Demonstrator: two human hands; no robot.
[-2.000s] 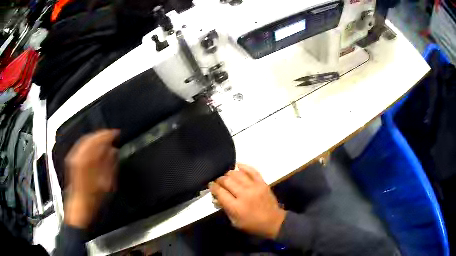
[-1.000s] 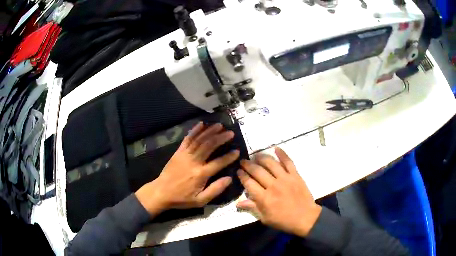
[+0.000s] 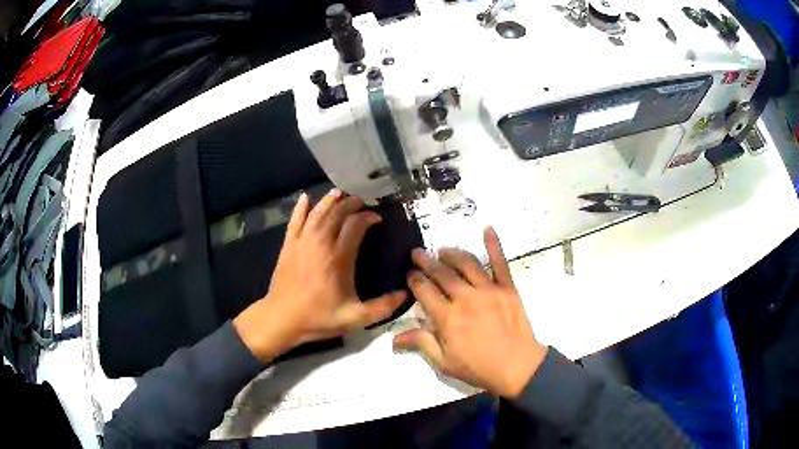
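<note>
The black padded back panel [image 3: 254, 167] lies flat on the white table, its right end under the sewing machine head [image 3: 350, 131]. A camouflage webbing strip [image 3: 250, 222] runs along it, crossed by a black strap [image 3: 190, 210]. My left hand [image 3: 315, 272] lies flat on the panel with thumb and fingers spread, close to the needle area. My right hand [image 3: 473, 320] rests with fingertips at the panel's right edge, fingers apart, palm over the table. The presser foot and needle [image 3: 407, 203] are small and partly hidden behind the machine head.
Thread snips [image 3: 620, 203] lie right of the needle area. The machine's control panel [image 3: 604, 116] is lit. Black pieces [image 3: 175, 70] are piled behind the table. Red pieces [image 3: 60, 60] and grey cut pieces [image 3: 35, 202] are at left. A blue bin [image 3: 692, 351] stands at lower right.
My left hand came down onto the panel from the left and has since shifted slightly left. My right hand moved from the front edge up towards the needle. The view has shifted.
</note>
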